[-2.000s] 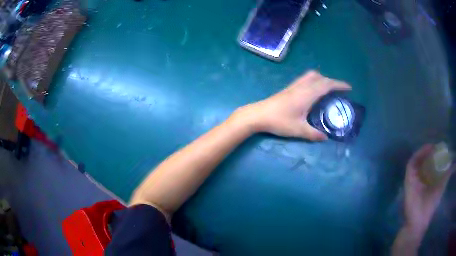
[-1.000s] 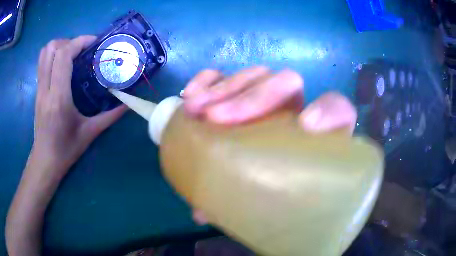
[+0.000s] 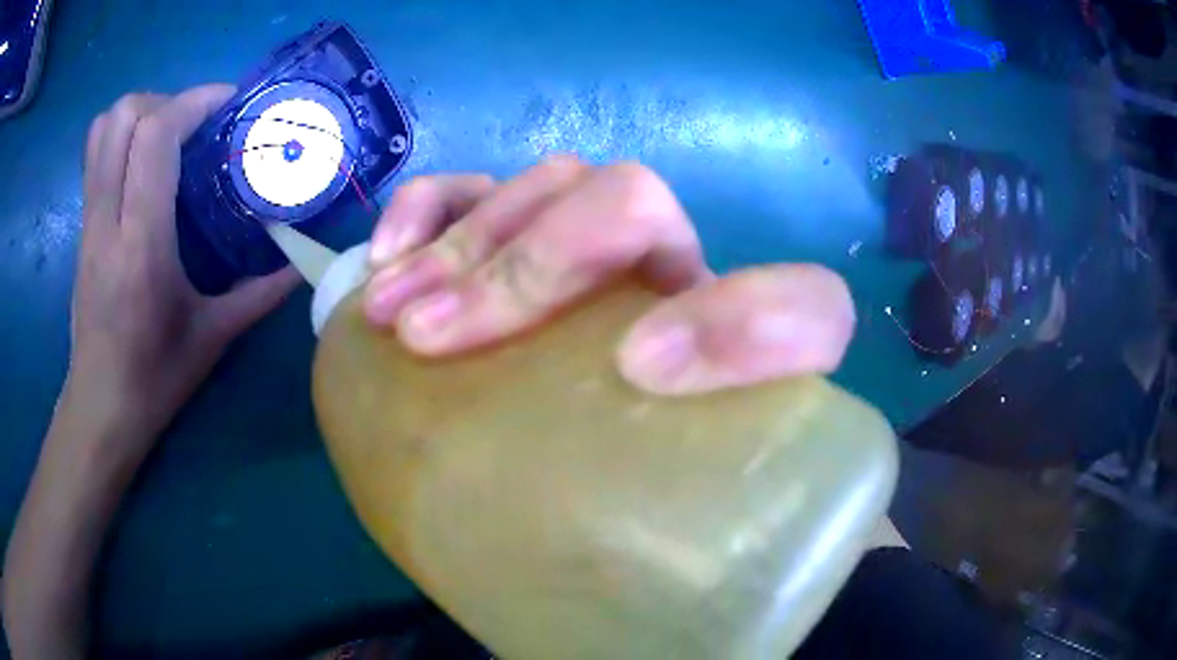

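Observation:
My left hand [image 3: 142, 271] grips the black plastic speaker housing [image 3: 377, 119] by its left side and lower end at the upper left. A round silver-white speaker driver [image 3: 291, 170] sits in the housing, with thin dark and red wires across it. My right hand [image 3: 555, 271] holds a large translucent yellowish glue bottle [image 3: 581, 490], tilted, its base toward the lower right. The pale tapered nozzle [image 3: 305, 252] points up-left, and its tip is at the driver's lower edge. Whether glue is coming out cannot be seen.
Rows of dark speaker units with pale discs [image 3: 946, 214] stand on the green tabletop [image 3: 620, 77] at the right. A bright blue plastic bin [image 3: 910, 39] is at the top right. A corner of a smartphone [image 3: 18, 58] shows at the top left.
Since two seconds ago, the view has shifted and the glue bottle has come over to the speaker. In the last second the bottle has moved left, its tip staying at the driver's edge.

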